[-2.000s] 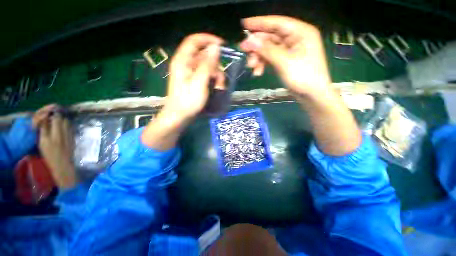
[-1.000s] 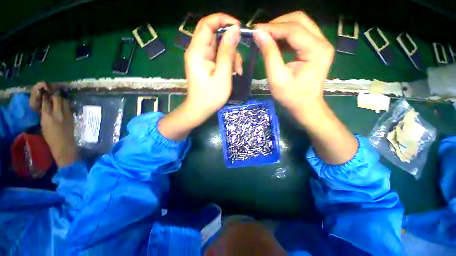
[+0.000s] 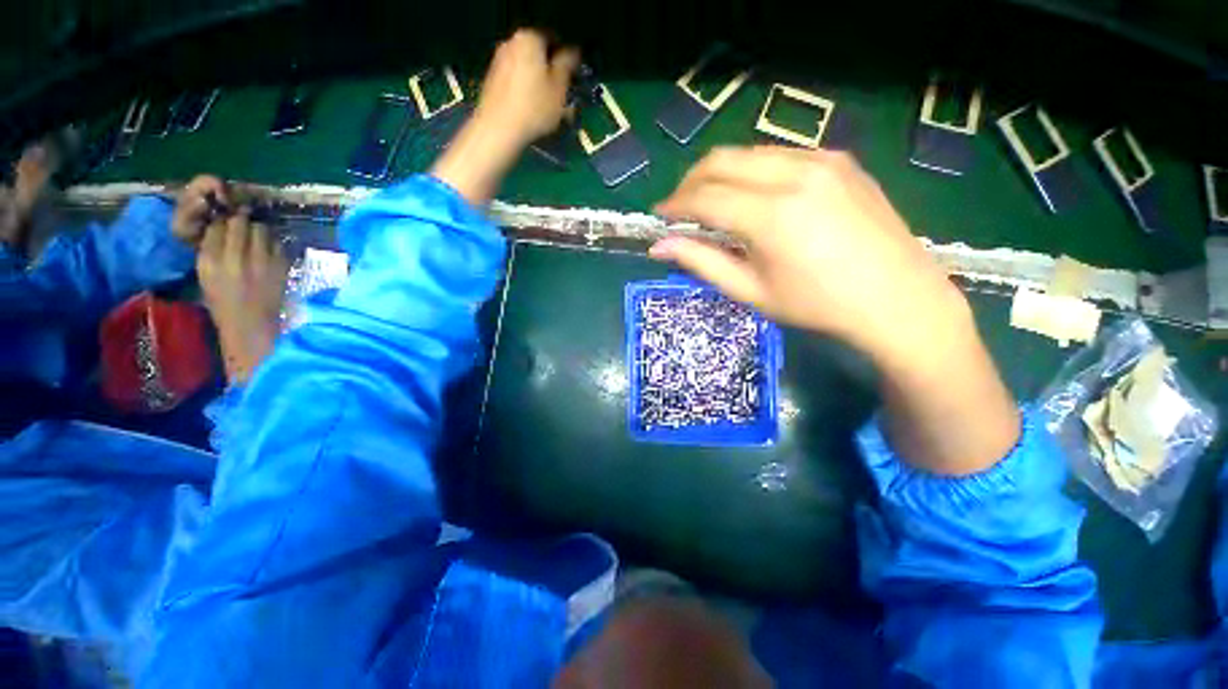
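My left hand (image 3: pixel 528 88) reaches over the green belt, its fingers beside a dark housing piece; whether it grips it is hidden and blurred. My right hand (image 3: pixel 822 242) is over the far edge of the blue parts bin (image 3: pixel 704 436), thumb apart from the fingers, with nothing visible in it. The bin is full of small silvery-dark hinges (image 3: pixel 700 361). A flip-phone housing (image 3: pixel 613 136) with a pale-rimmed open frame lies on the belt just right of my left hand.
More housings (image 3: pixel 1037 159) lie spaced along the green belt (image 3: pixel 862 172). A whitish strip (image 3: pixel 579 225) edges the bench. A clear bag with cream pieces (image 3: pixel 1134 424) lies at right, pale scraps (image 3: pixel 1054 316) nearby. At left are a neighbour's hands (image 3: pixel 243 289) and red bin (image 3: pixel 155 353).
My hands have parted. My left hand has moved forward and left over the belt; my right hand has come down nearer the bin. The housing held between them is no longer seen there.
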